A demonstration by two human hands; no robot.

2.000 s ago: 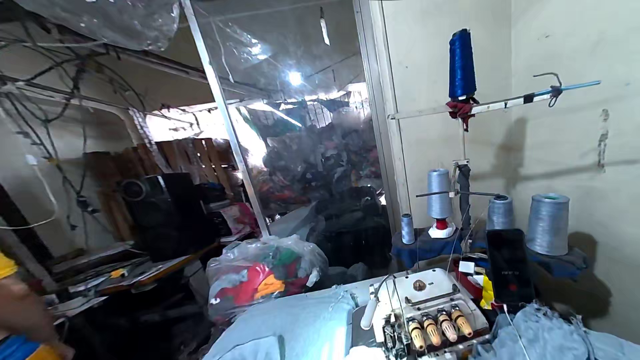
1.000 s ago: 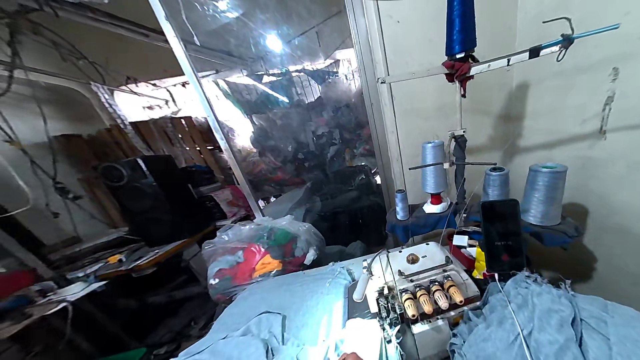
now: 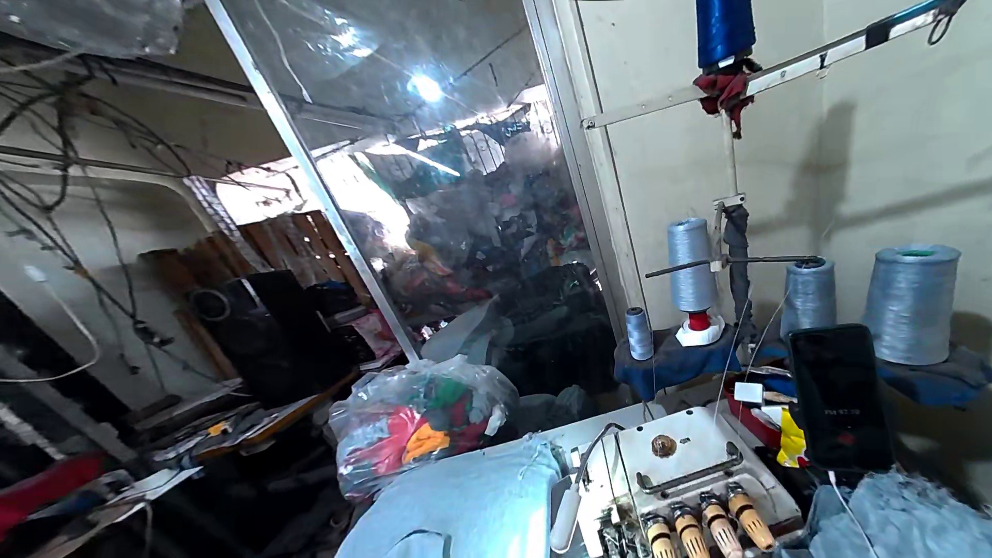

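Note:
Neither of my hands shows in the head view. A white overlock sewing machine (image 3: 674, 457) stands at the bottom right, with several tan tension dials (image 3: 719, 523) along its front. Light blue fabric (image 3: 465, 504) lies spread just left of the machine. More greyish-blue fabric (image 3: 907, 515) is heaped at its right. Grey-blue thread cones (image 3: 913, 306) stand behind the machine, and a blue thread cone (image 3: 725, 31) sits up on the thread stand. Threads run down toward the machine.
A smartphone (image 3: 841, 395) stands upright with a white cable. A clear plastic bag (image 3: 422, 422) of coloured cloth rests behind the fabric. A metal-framed pane (image 3: 302, 167) rises behind it. At left are a black speaker (image 3: 260, 333), a cluttered table (image 3: 271, 426) and hanging cables (image 3: 62, 155).
Part of a hand at the bottom edge one second ago is out of view now. A person's arm at the far left two seconds ago is also gone from view. The view has shifted.

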